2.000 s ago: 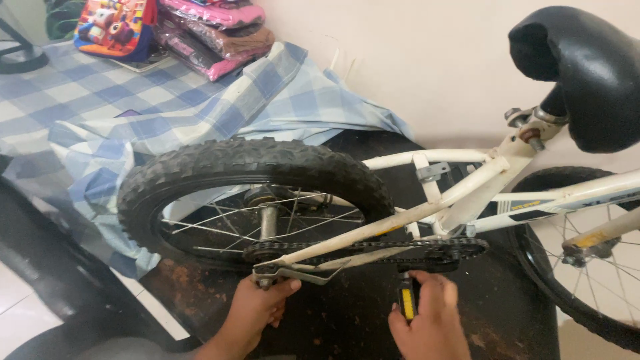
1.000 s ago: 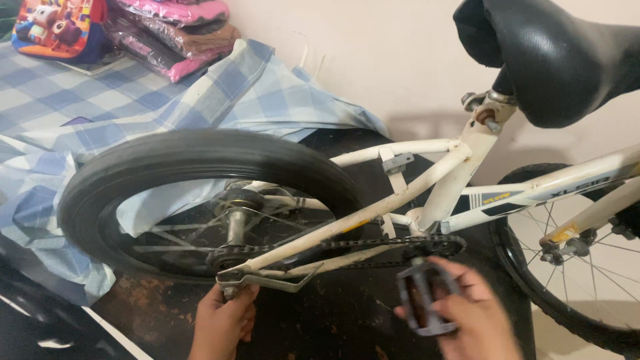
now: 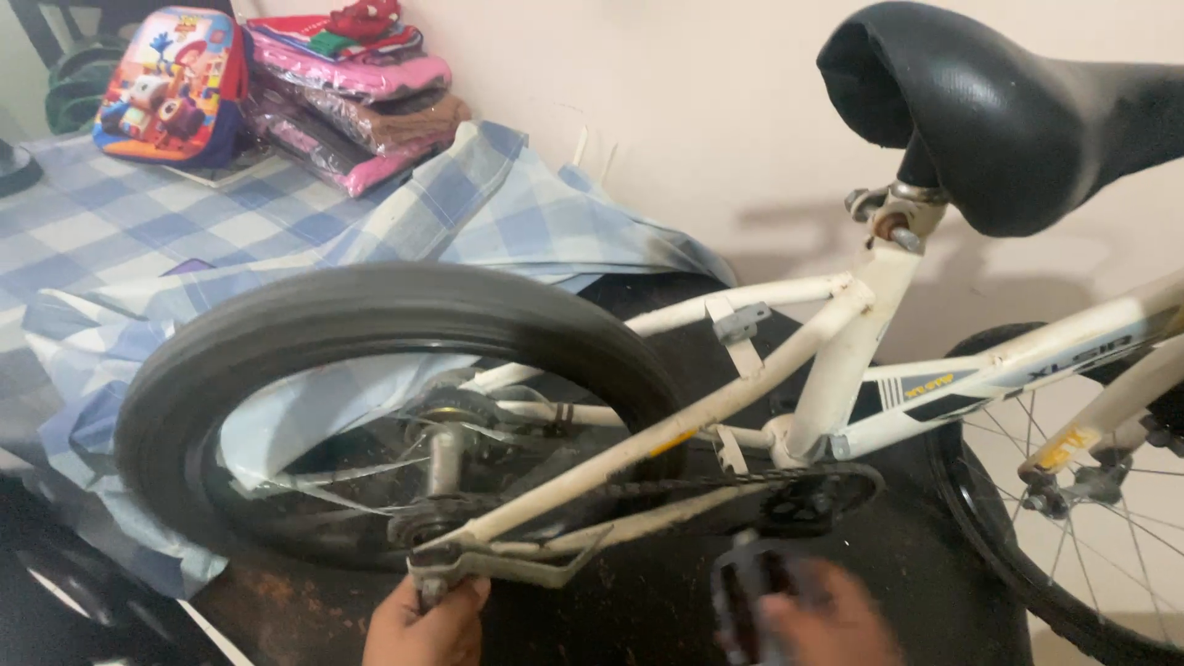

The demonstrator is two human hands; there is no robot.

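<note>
A white children's bicycle frame (image 3: 712,407) lies tilted across a dark surface, its rear wheel (image 3: 407,305) blurred as if spinning. My left hand (image 3: 425,624) grips the axle end at the rear dropout, beside a metal bracket (image 3: 536,572). At the lower right, my right hand (image 3: 823,615), blurred by motion, is on the pedal (image 3: 740,597), fingers closed around it. The chain (image 3: 684,483) runs from the rear hub to the chainring (image 3: 823,495), just above that hand. Above the frame stands the black saddle (image 3: 999,120).
A checkered cloth (image 3: 305,222) lies bunched behind the rear wheel. On it are a colourful cartoon bag (image 3: 176,88) and plastic-wrapped garments (image 3: 361,102). The front wheel (image 3: 980,536) is at right, near the pale wall (image 3: 666,92). The dark surface (image 3: 277,601) has brown worn patches.
The rear tyre's tread, distinct two seconds ago, is now blurred smooth. My right hand and the pedal have changed position below the chainring. My left hand stays at the rear axle.
</note>
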